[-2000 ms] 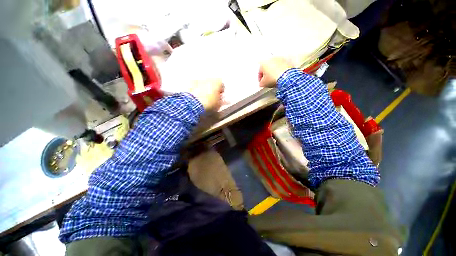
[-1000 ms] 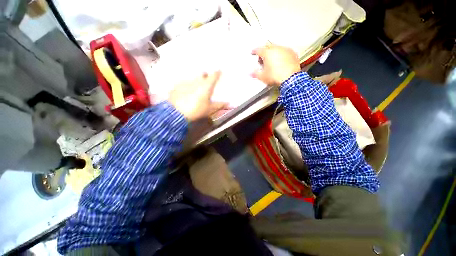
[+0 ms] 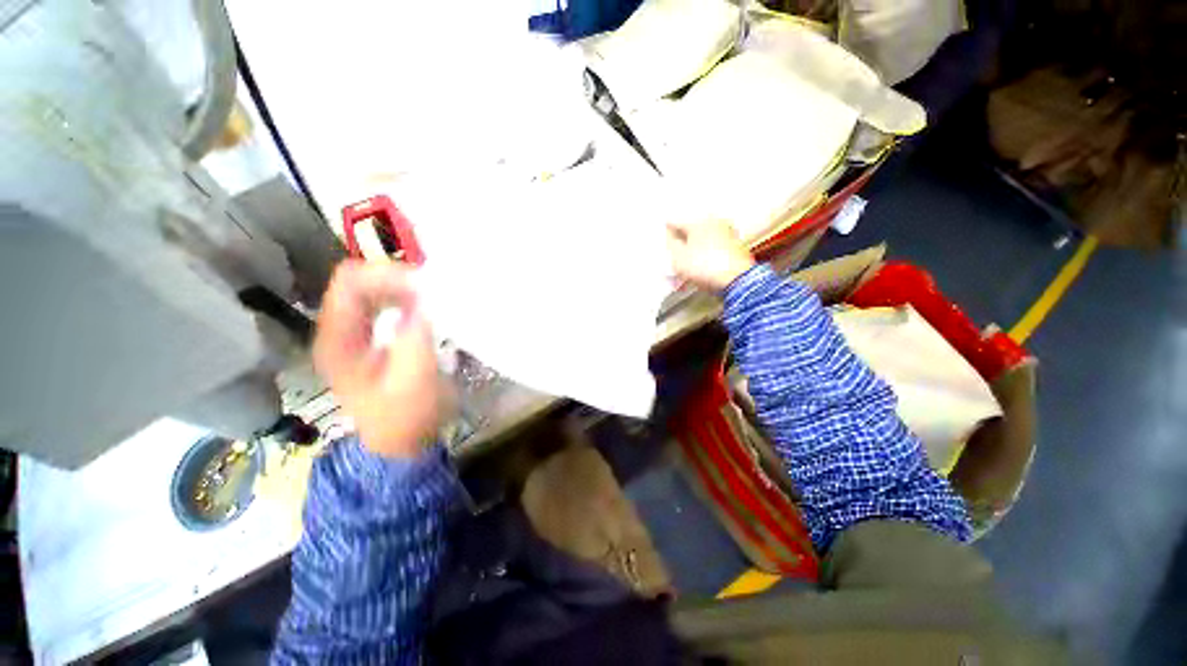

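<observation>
A bright, overexposed white sheet or cloth piece (image 3: 560,286) lies over the table, its lower corner hanging past the front edge. My right hand (image 3: 709,251) pinches its right edge. My left hand (image 3: 384,358) is raised at the sheet's left side, blurred, with fingers curled around a small white spot; whether it holds something is unclear. The red tape dispenser (image 3: 382,232) is partly covered, behind my left hand.
The grey machine head (image 3: 117,338) overhangs the left side. A round parts dish (image 3: 218,483) sits below it. Beige bags with yellow edges (image 3: 768,124) are stacked at the back right. A carton with red tape (image 3: 729,455) holding pale cloth stands on the floor at right.
The white sheet has been lifted and spread, now covering part of the tape dispenser and the table edge. My left hand has moved left and up; my right hand has closed on the sheet's edge.
</observation>
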